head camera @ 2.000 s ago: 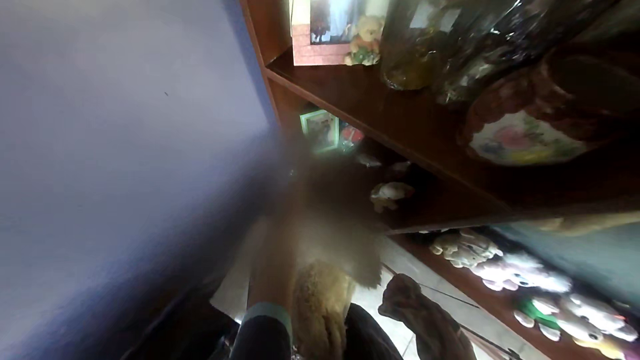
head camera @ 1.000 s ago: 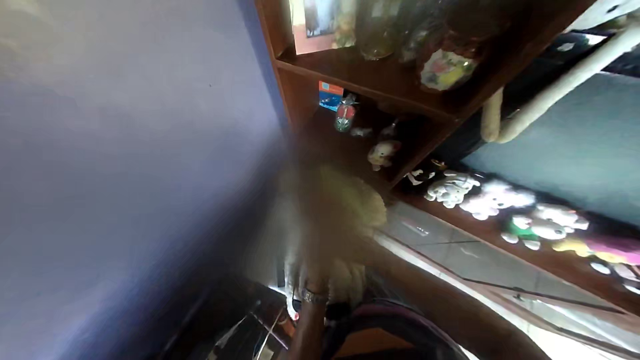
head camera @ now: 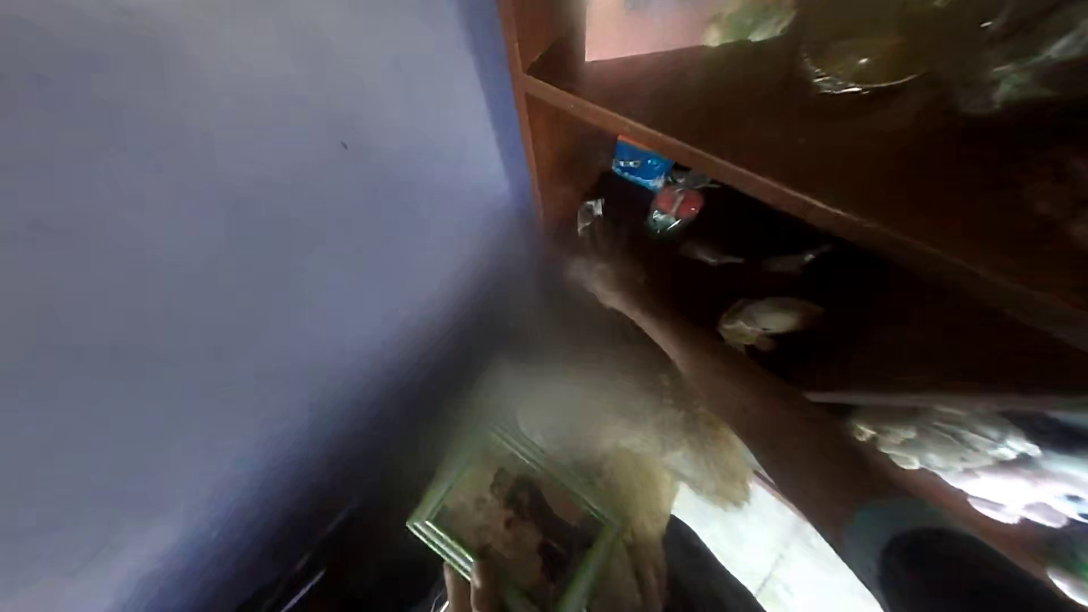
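Observation:
My left hand [head camera: 470, 586] grips the lower edge of a light green picture frame [head camera: 602, 501] at the bottom centre. My right arm comes from the lower right into the shelf compartment. My blurred right hand [head camera: 602, 276] is beside a small shiny object [head camera: 590, 216] near the compartment's left side; whether it holds this object cannot be told. A blue and orange packet [head camera: 642, 163] and a red and clear object [head camera: 676, 208] lie farther back. A pale figurine [head camera: 769, 317] sits to the right. Beige fluffy material [head camera: 642, 484] hangs behind the picture frame.
A blue-violet wall [head camera: 297, 195] fills the left. The upper wooden shelf [head camera: 765, 183] holds a pink-edged item [head camera: 642, 30] and glass containers [head camera: 863, 72]. White plush toys [head camera: 943, 442] sit on a lower shelf at right. Pale tiled floor [head camera: 765, 535] shows below.
The green picture frame stood in the shelf compartment two seconds ago; now it is in my left hand. My right arm has moved up into the compartment.

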